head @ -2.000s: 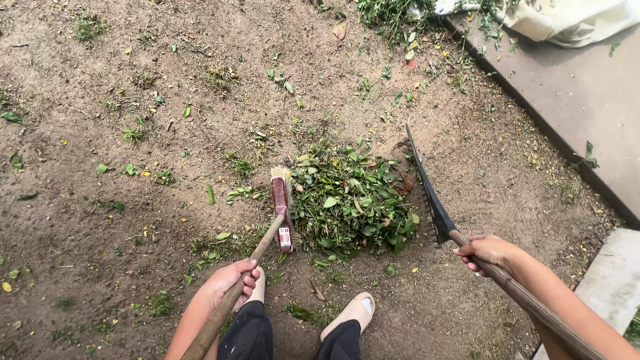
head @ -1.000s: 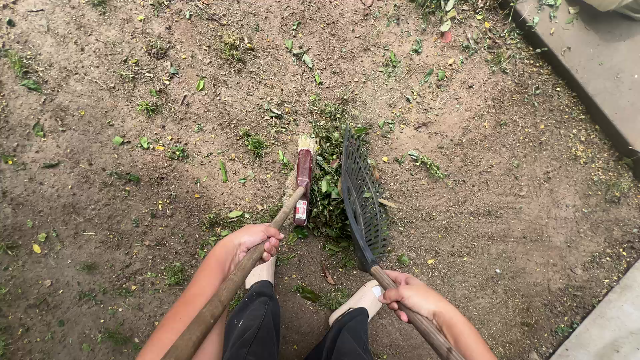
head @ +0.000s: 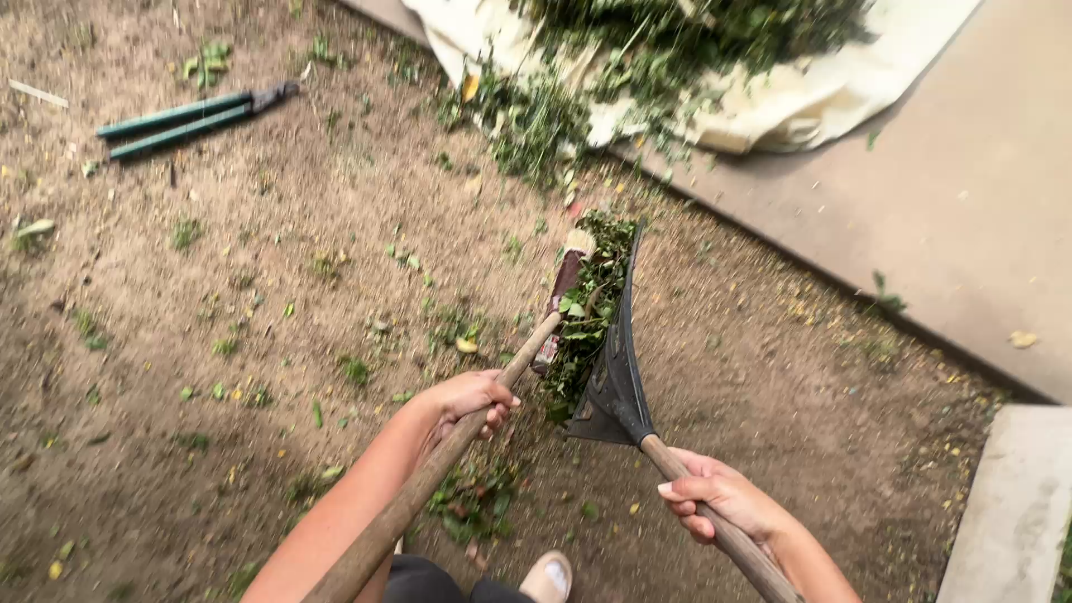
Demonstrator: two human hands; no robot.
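Note:
My left hand (head: 473, 404) grips the wooden handle of a push broom (head: 567, 280) with a dark red head and pale bristles. In my right hand (head: 712, 496) is the wooden handle of a black plastic leaf rake (head: 621, 368). Between the broom head and the rake head a bundle of green leaf clippings (head: 590, 310) is squeezed. Whether the bundle touches the soil cannot be told. A few clippings (head: 479, 501) lie on the ground near my feet.
A cream cloth sheet (head: 804, 109) bearing a heap of cut greenery (head: 703, 33) spreads over a concrete slab (head: 963, 209) at the upper right. Green-handled loppers or shears (head: 197, 121) lie on the soil at the upper left. A pale slab (head: 1013, 502) is at the lower right.
The rake head has closed in on the broom from the right, and the leaf pile, earlier spread on the ground, is now pressed between them. The view has shifted toward the sheet.

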